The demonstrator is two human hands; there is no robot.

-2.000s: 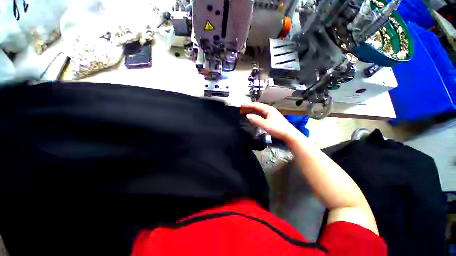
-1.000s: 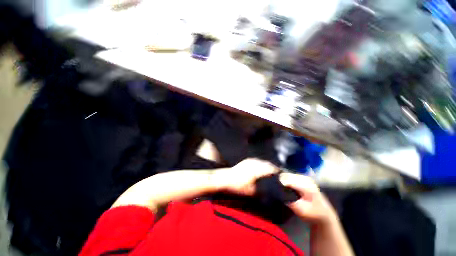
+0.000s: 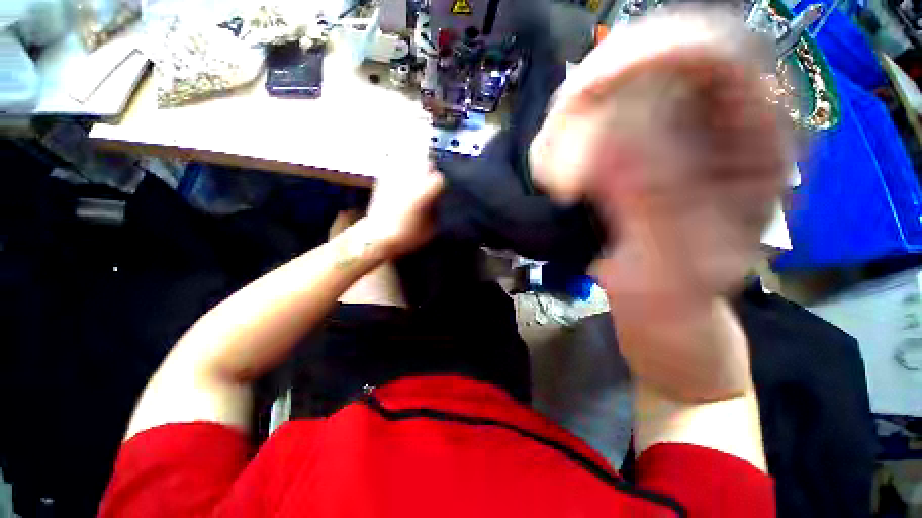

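A black garment [image 3: 505, 207] is stretched between my two hands in front of the button-sewing machine head [image 3: 460, 30]. My left hand [image 3: 404, 197] holds its left part near the bench's front edge. My right hand [image 3: 667, 152] is raised high on the right, large and badly blurred; black cloth reaches its fingers, but its grip is unclear. The cloth and my right hand hide part of the machine. The metal clamp area [image 3: 460, 140] shows just above the cloth.
The white bench [image 3: 263, 132] carries a clear bag of buttons [image 3: 197, 71] and a dark box-like object [image 3: 294, 71]. A green bowl feeder [image 3: 824, 91] and blue bin [image 3: 859, 152] are at right. Black garments lie at left [image 3: 121, 334] and right [image 3: 809, 384].
The large cloth first across the bench front went down to the left. A black garment then held low by both hands is now up at the machine, and my right hand has risen.
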